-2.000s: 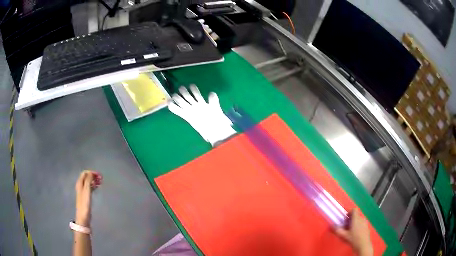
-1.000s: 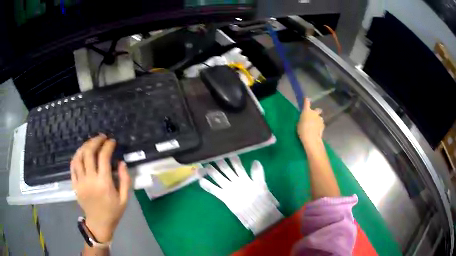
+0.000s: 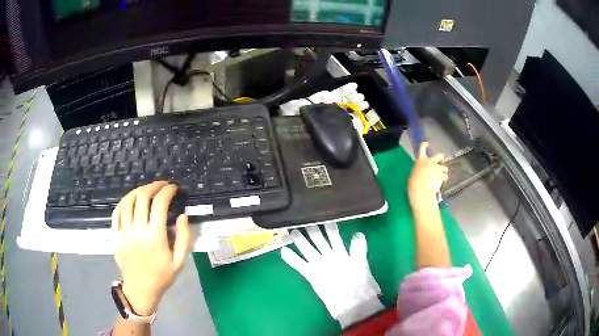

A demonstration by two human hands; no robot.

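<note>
My left hand (image 3: 151, 243) lies over the front edge of the black keyboard (image 3: 171, 161), fingers slightly spread, nothing held. My right hand (image 3: 427, 177) is right of the mouse pad and grips the near end of a long, narrow, see-through strip (image 3: 404, 98) that looks blue. The strip points away from me, past the black parts bin, its far end near the conveyor's end below the monitor.
A black mouse (image 3: 330, 134) rests on the dark pad. A flat white glove (image 3: 336, 272) lies on the green mat (image 3: 246, 302), beside a form with a yellow note (image 3: 249, 244). The black bin (image 3: 387, 141) holds white and yellow items. Monitor (image 3: 197, 23) above; metal conveyor rail (image 3: 519, 154) at right.
From the red mat, my right hand has moved forward with the strip, which now points toward the conveyor's end. My left hand has come onto the keyboard. The view has shifted toward the monitor.
</note>
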